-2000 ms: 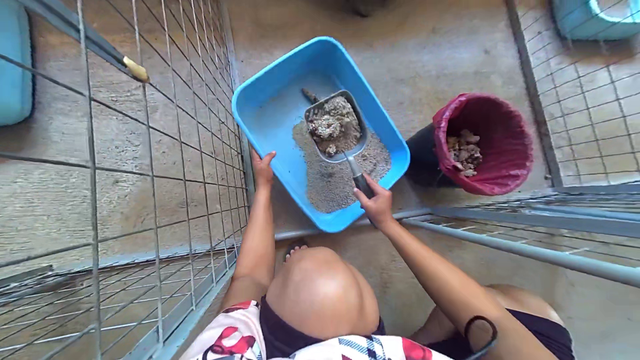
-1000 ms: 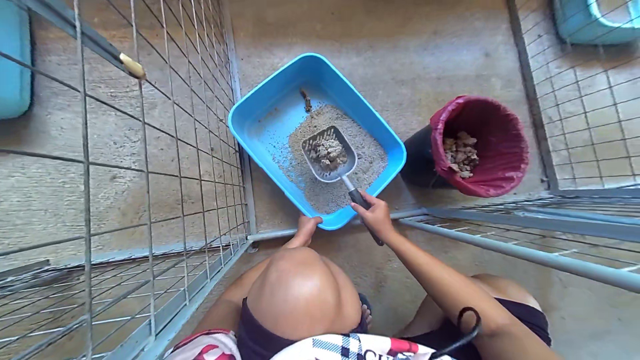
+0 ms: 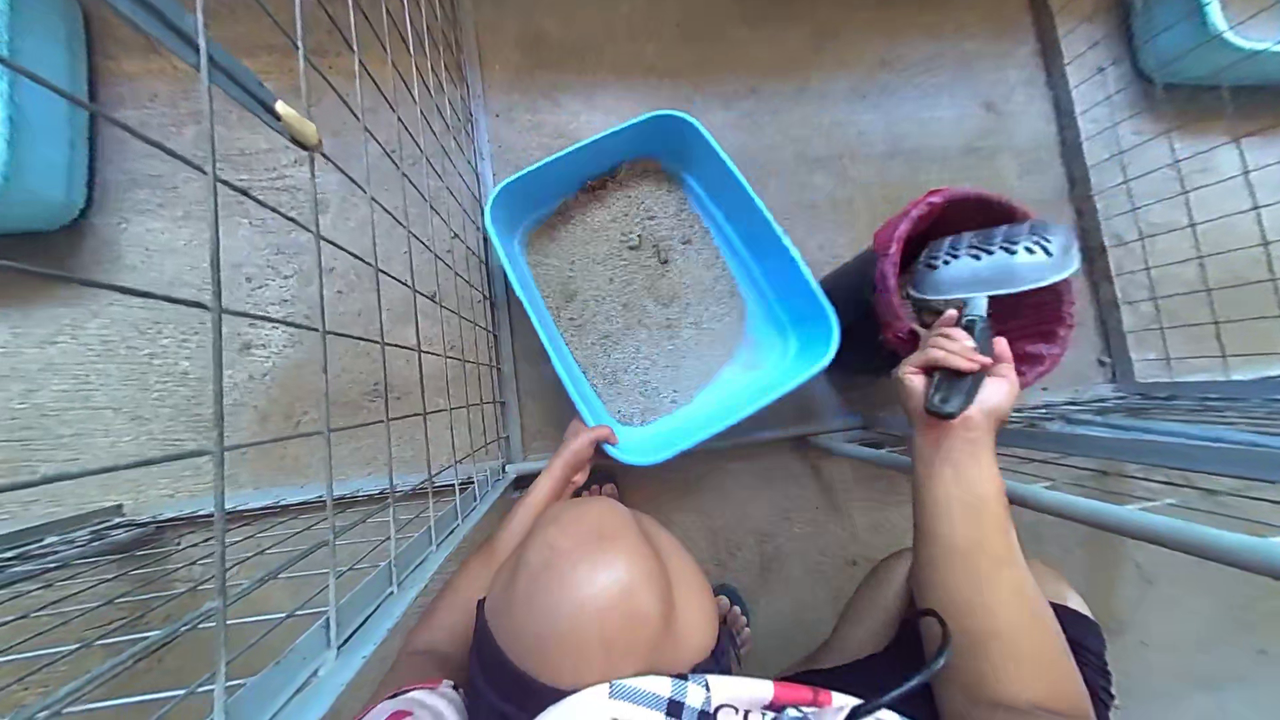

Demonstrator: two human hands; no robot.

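Note:
A blue plastic litter tray (image 3: pixel 790 335) with grey granular litter (image 3: pixel 640 290) in it sits on the concrete floor. My left hand (image 3: pixel 585 448) grips the tray's near left corner. Over a bin lined with a dark red plastic bag (image 3: pixel 1045 340), my right hand (image 3: pixel 957 372) holds a slotted metal litter scoop (image 3: pixel 995 262) by its black handle. The scoop is tipped over, with its slotted underside showing. It hides much of what lies inside the bin. A few small clumps lie on the litter near the tray's middle.
Wire mesh panels (image 3: pixel 325 400) stand at the left, and another mesh panel (image 3: pixel 1190 200) stands at the right. A metal rail (image 3: pixel 1120 515) runs along the lower right. Other blue containers are partly visible at the upper left (image 3: pixel 40 120) and upper right (image 3: pixel 1180 50).
My right hand has carried the scoop from over the tray to the bin and turned it over. The tray has turned, and its litter is spread differently.

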